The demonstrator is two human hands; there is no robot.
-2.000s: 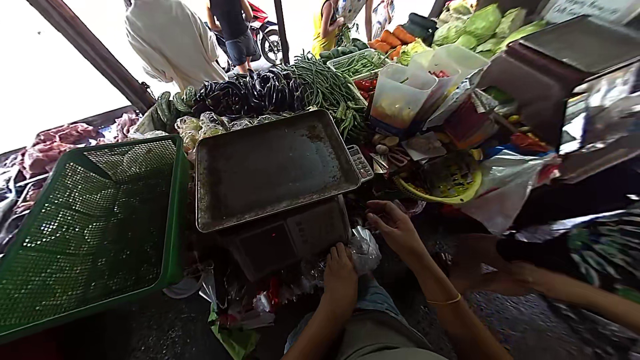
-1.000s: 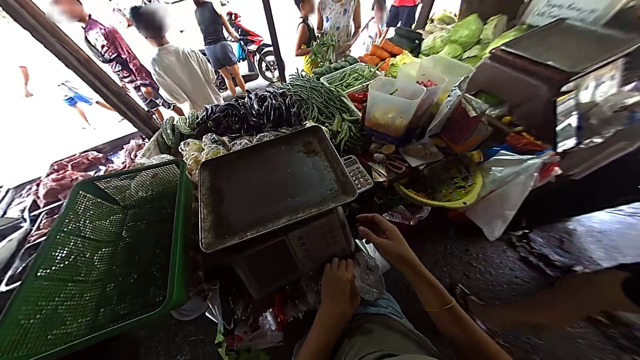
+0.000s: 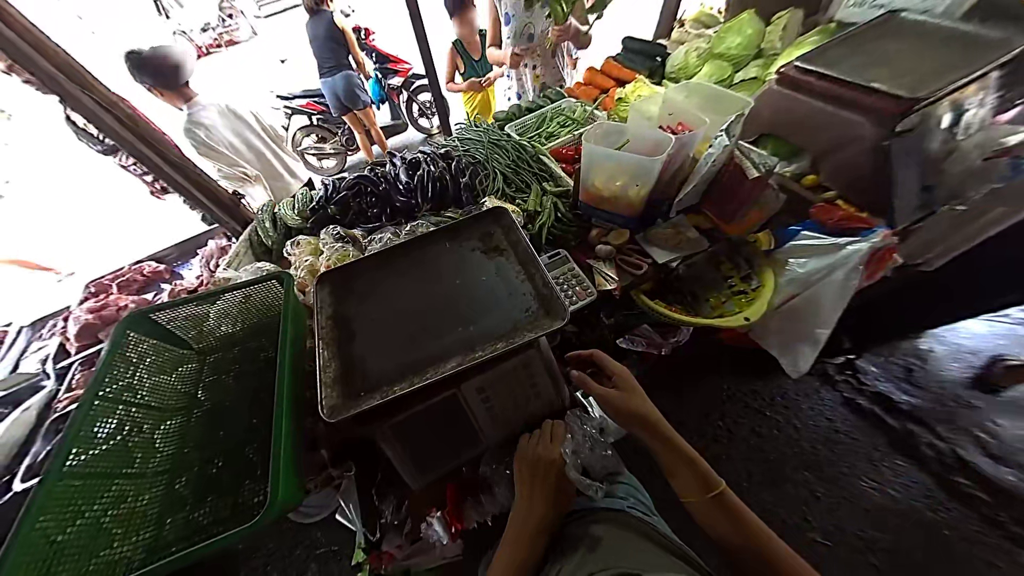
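Observation:
My left hand [image 3: 545, 468] rests with bent fingers at the lower right edge of a digital weighing scale [image 3: 480, 412], beside a clear plastic bag [image 3: 590, 448]; whether it grips the bag cannot be told. Just right of the scale's body, my right hand [image 3: 612, 388] is raised, its fingers apart and slightly curled, with the bag below it. On the scale lies a worn metal tray [image 3: 440, 308] with nothing on it. A calculator [image 3: 568, 280] sits against the tray's right side.
A green plastic basket [image 3: 288, 400] stands at left, by raw meat [image 3: 108, 308]. Behind the tray are eggplants [image 3: 400, 188] and long beans [image 3: 500, 160]. Plastic containers [image 3: 624, 168], a yellow basket [image 3: 756, 308] and a second scale [image 3: 848, 136] are at right. People stand beyond, near a red motorcycle [image 3: 384, 80].
A person in a patterned shirt, seen at the left one second ago, is out of view. Another person's arm at the right, seen two seconds ago, is gone. My hands stay near the scale.

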